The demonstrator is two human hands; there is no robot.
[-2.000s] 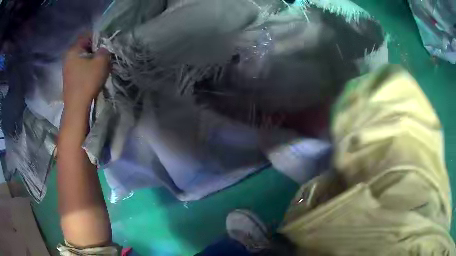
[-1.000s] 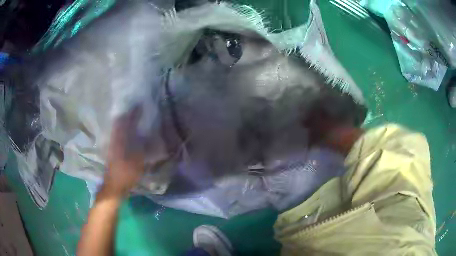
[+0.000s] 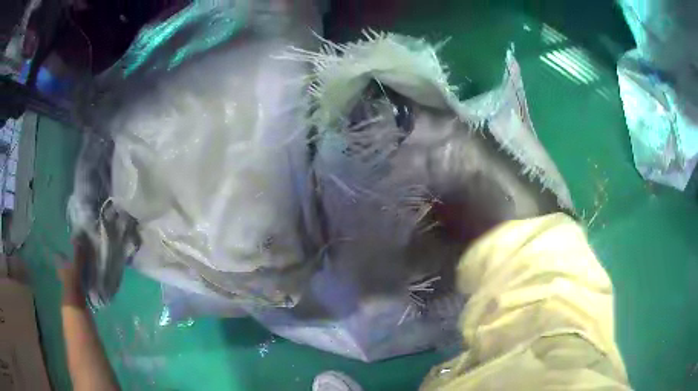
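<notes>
A large grey-white woven sack (image 3: 207, 168) with frayed edges lies on the green floor in front of me. Its mouth gapes at the centre, showing dark, shiny contents (image 3: 379, 114) that I cannot make out. My left hand (image 3: 73, 267) is at the sack's lower left corner, small and blurred; whether it grips the sack is unclear. My right arm, in a pale yellow sleeve, reaches into the sack's opening from the lower right. My right hand (image 3: 459, 218) is a dark reddish blur there, mostly hidden, and its fingers do not show.
Another pale plastic or woven bag (image 3: 658, 114) lies at the right edge. Brown cardboard (image 3: 19, 336) is at the lower left. Dark shapes stand at the upper left. A white shoe tip (image 3: 335, 382) shows at the bottom.
My left hand has let go of the frayed edge, moved down across the sack, then out to its lower left corner. My right arm has moved inward. The sack's left part now lies spread flatter.
</notes>
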